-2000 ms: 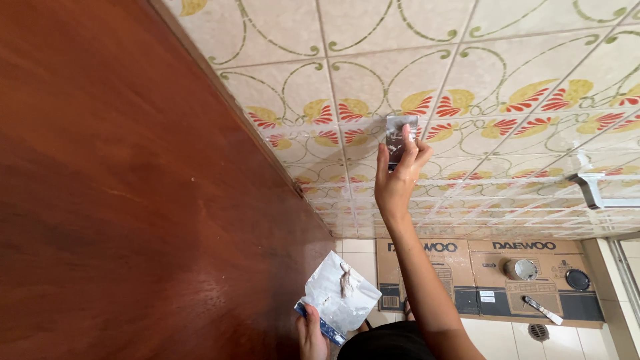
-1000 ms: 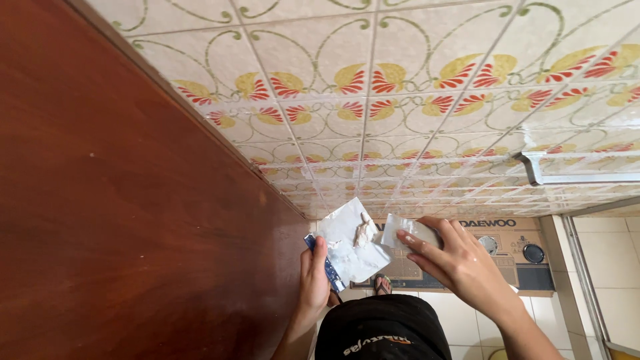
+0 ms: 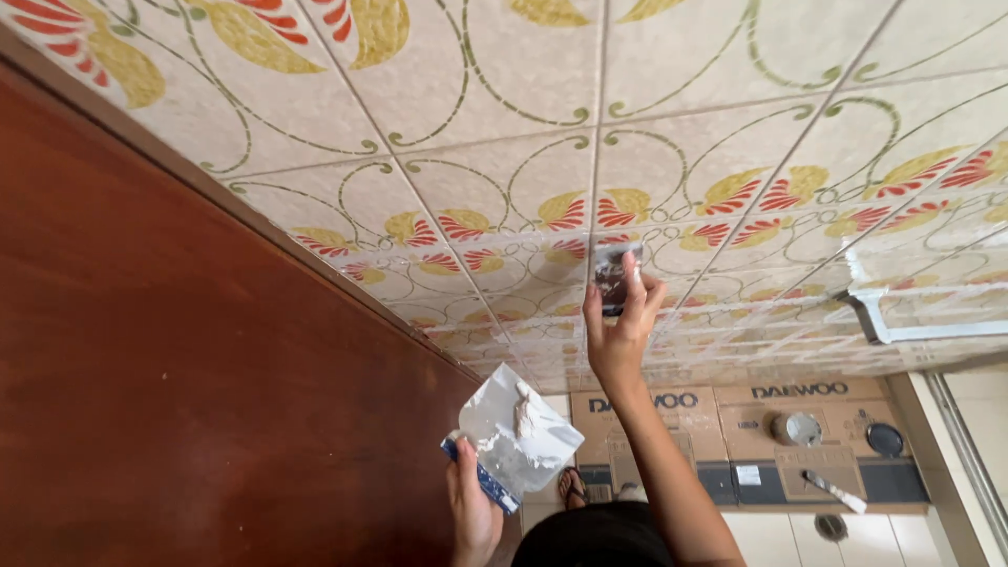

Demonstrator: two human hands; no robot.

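My right hand [image 3: 626, 327] grips a small flat metal scraper [image 3: 618, 276] and holds it against the patterned wall tiles [image 3: 512, 189], beside a vertical grout joint. White paste marks the scraper and my fingers. Low at the centre, my left hand [image 3: 475, 500] holds a wide spreader blade [image 3: 512, 441] by its blue edge grip [image 3: 482, 476], its face turned up. A lump of white filler paste [image 3: 526, 413] lies on that blade, with smears around it.
A reddish wooden door [image 3: 197, 354] fills the left side. A metal towel bar [image 3: 929, 329] juts from the wall at right. Flattened cardboard [image 3: 756, 425] covers floor below, bearing an open can [image 3: 797, 429], a dark lid [image 3: 885, 439] and a paste-covered tool [image 3: 835, 491]. A floor drain [image 3: 831, 527] lies nearby.
One second ago my right hand held the scraper beside the spreader blade; now it has moved up to the wall tiles. My left hand still holds the blade low down.
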